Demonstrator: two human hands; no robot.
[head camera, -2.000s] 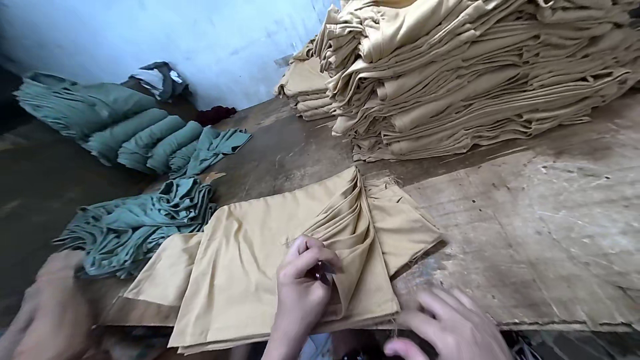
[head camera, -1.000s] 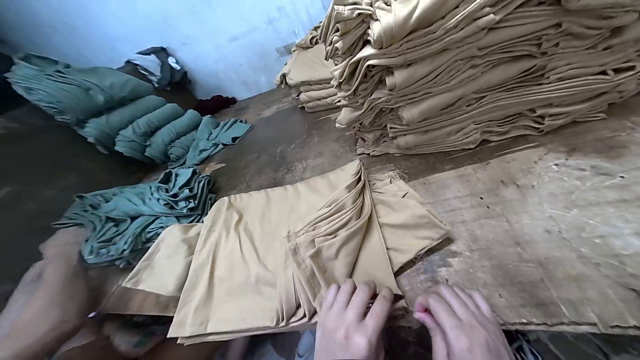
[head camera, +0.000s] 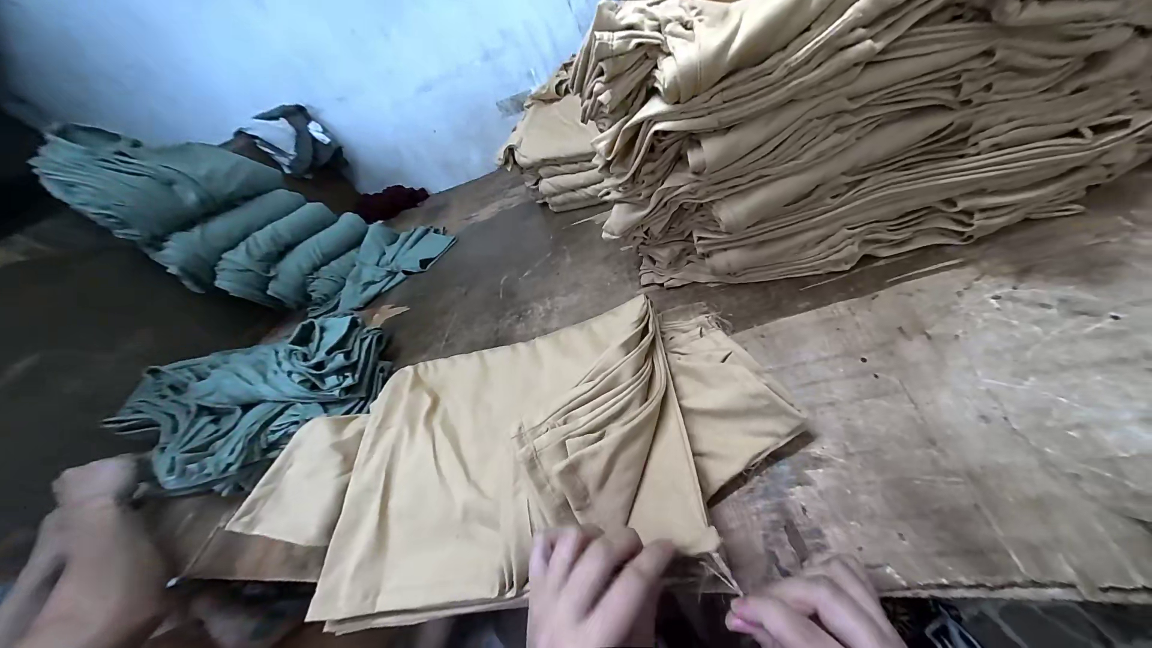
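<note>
Folded tan cloth pieces lie in a layered stack at the table's front edge, with several upper layers gathered back in pleats. My left hand rests with curled fingertips on the lower edge of the top pieces; whether it grips the cloth is hidden. Beside it on the right, my right hand pinches pale loose threads between thumb and finger, and they run from the cloth's lower corner. A tan flap with a frayed edge sticks out to the right from under the stack.
A tall pile of tan cloth stands at the back right of the wooden table. Green cloth bundles lie at the back left, and a crumpled green pile nearer. Another person's hand and arm are at the lower left.
My left hand, on the pleated layers two seconds ago with a dark object in it, is now at their lower edge without that object in sight. My right hand has moved slightly right from the cloth corner.
</note>
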